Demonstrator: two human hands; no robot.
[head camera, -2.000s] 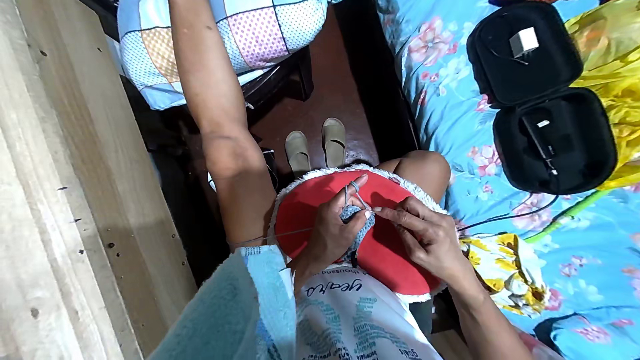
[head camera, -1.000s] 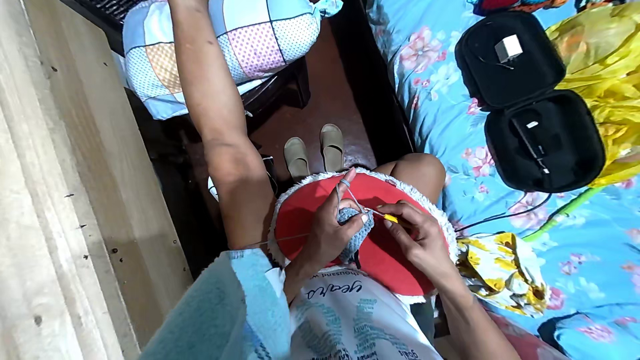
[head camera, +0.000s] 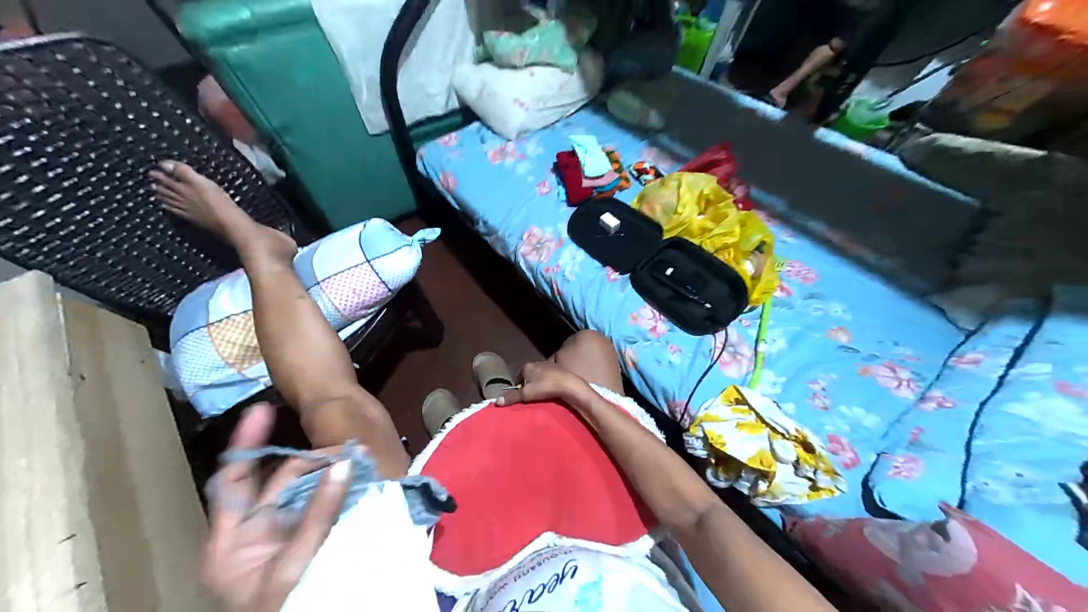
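My left hand (head camera: 272, 518), blurred, is raised at the lower left with its fingers spread around a blue-grey piece of yarn work (head camera: 340, 484); a strand runs across the fingers. Under and beside it lies white cloth. My right hand (head camera: 544, 382) rests at the far edge of a red round cushion (head camera: 527, 476) with white fringe on my lap. A thin yellow tool, seemingly a crochet hook (head camera: 513, 388), shows at its fingers.
On the bed with a blue floral sheet (head camera: 816, 365) lie an open black zip case (head camera: 690, 286), a yellow plastic bag (head camera: 714, 212) and a yellow-white bundle (head camera: 765, 442). A patchwork pillow (head camera: 357, 272) is under my leg. Wooden boards (head camera: 76, 442) stand left.
My hands were together over the cushion, working the yarn piece. Now the left hand and the piece are off to the left, the right hand at the cushion's far edge. The view has shifted widely.
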